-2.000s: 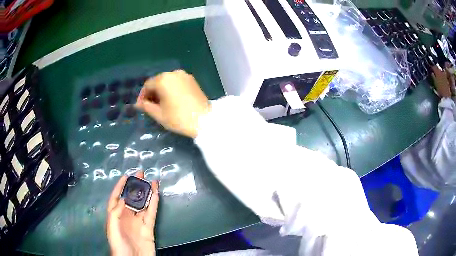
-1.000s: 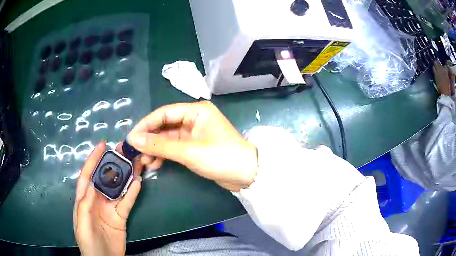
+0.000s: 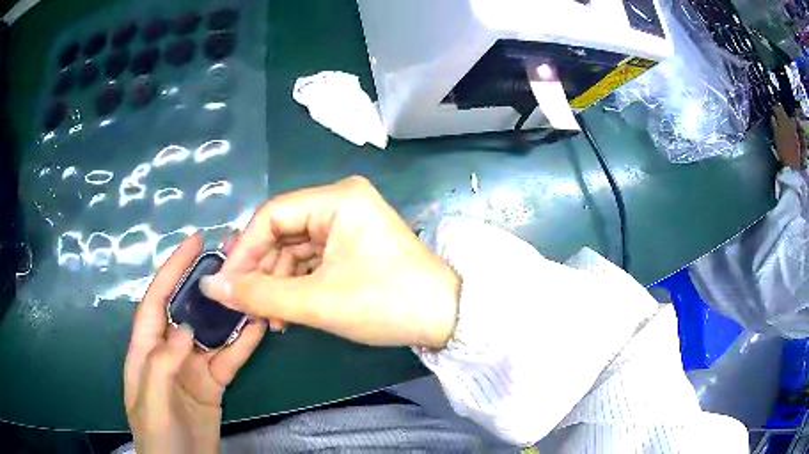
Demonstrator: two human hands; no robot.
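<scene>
My left hand (image 3: pixel 182 381) holds a dark rounded-square watch case (image 3: pixel 206 312) with a shiny metal rim, face up, at the lower left. Its thumb and fingers wrap the case's edges. My right hand (image 3: pixel 341 266) is over the case, its thumb and index fingertips on the upper middle of the dark face. The dark round sticker cannot be told apart from the dark face under the fingertips. A clear release sheet (image 3: pixel 191 120) lies on the bench behind, with rows of dark dots at its far end and glossy outlines at its near end.
A white tape dispenser (image 3: pixel 426 80) stands at the back, a pale tape strip (image 3: pixel 553 99) sticking out of its mouth. A crumpled white scrap (image 3: pixel 341 106) lies beside it. A black cable (image 3: pixel 614 191) crosses the bench. Clear plastic bags (image 3: pixel 696 106) and another person's sleeve (image 3: pixel 754 257) are at right.
My right hand went from the sheet to the case with a dark round sticker; its fingertips are now on the face. The view has shifted, and the black tray at left is mostly out of view.
</scene>
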